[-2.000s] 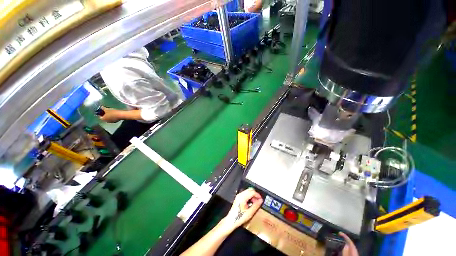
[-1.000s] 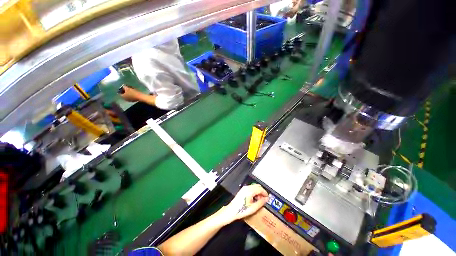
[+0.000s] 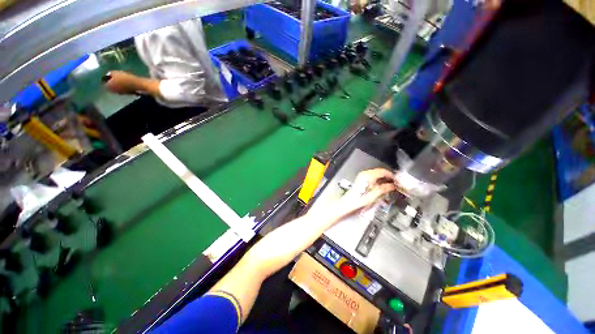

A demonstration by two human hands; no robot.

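My left hand [image 3: 370,189] reaches over the silver base plate [image 3: 346,229] to the fixture [image 3: 406,212], its fingertips just under the film-wrapped collar [image 3: 427,171] of the welding head. A small dark part seems to be at the fingertips, but whether they grip it cannot be told. My right hand is not clearly in view; only a blurred bit shows at the bottom edge near the green button [image 3: 396,304]. The red emergency stop [image 3: 349,270] and the brown cardboard strip [image 3: 334,292] are at the machine front.
Yellow light curtain bars [image 3: 314,179] stand either side of the plate. Clear looped tubing [image 3: 479,235] is right of the fixture. A green conveyor [image 3: 215,156] with dark corded parts and a white bar [image 3: 196,185] runs at left. A person in white [image 3: 179,62] is beyond it. A blue tote [image 3: 515,261] is at right.
My left hand has left the machine's front left corner and moved forward to the fixture. My right hand, seen at the front right corner two seconds ago, is no longer clearly visible. The view has shifted.
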